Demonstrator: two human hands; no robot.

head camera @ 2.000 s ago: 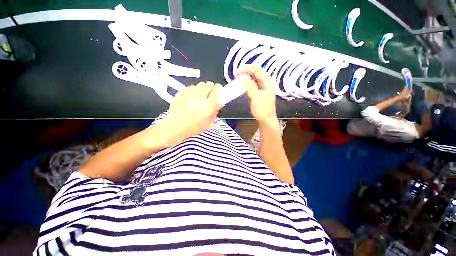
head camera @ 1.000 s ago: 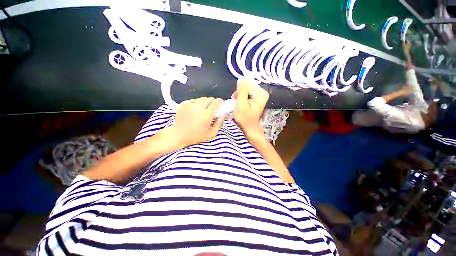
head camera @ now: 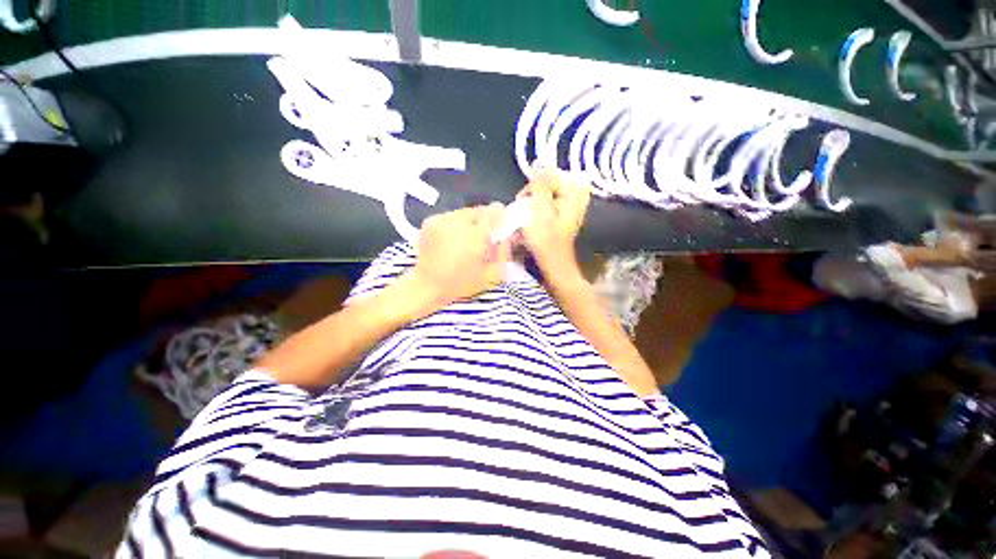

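Observation:
A white plastic piece (head camera: pixel 510 222) is held between my two bare hands, just off the bench edge in front of my striped shirt. My left hand (head camera: pixel 460 251) is closed around its left end. My right hand (head camera: pixel 555 216) grips its other end. Most of the piece is hidden by my fingers. A curved white part comes out beside my left hand, below a loose pile of straight white covers (head camera: pixel 333 164) on the black bench. A row of nested curved white housings (head camera: pixel 655 147) lies to the right of the pile.
A curved piece with a blue strip (head camera: pixel 832 169) lies right of the row. The green belt (head camera: pixel 502 24) carries spaced curved pieces. A grey upright (head camera: pixel 406 31) stands at the belt edge. Cartons of tangled white pieces (head camera: pixel 213 355) are below. Another person's sleeve (head camera: pixel 923 284) is at right.
My hands have come down and closer together around the piece, nearer my body. The view has shifted a little. The other person's arm has drawn back from the belt.

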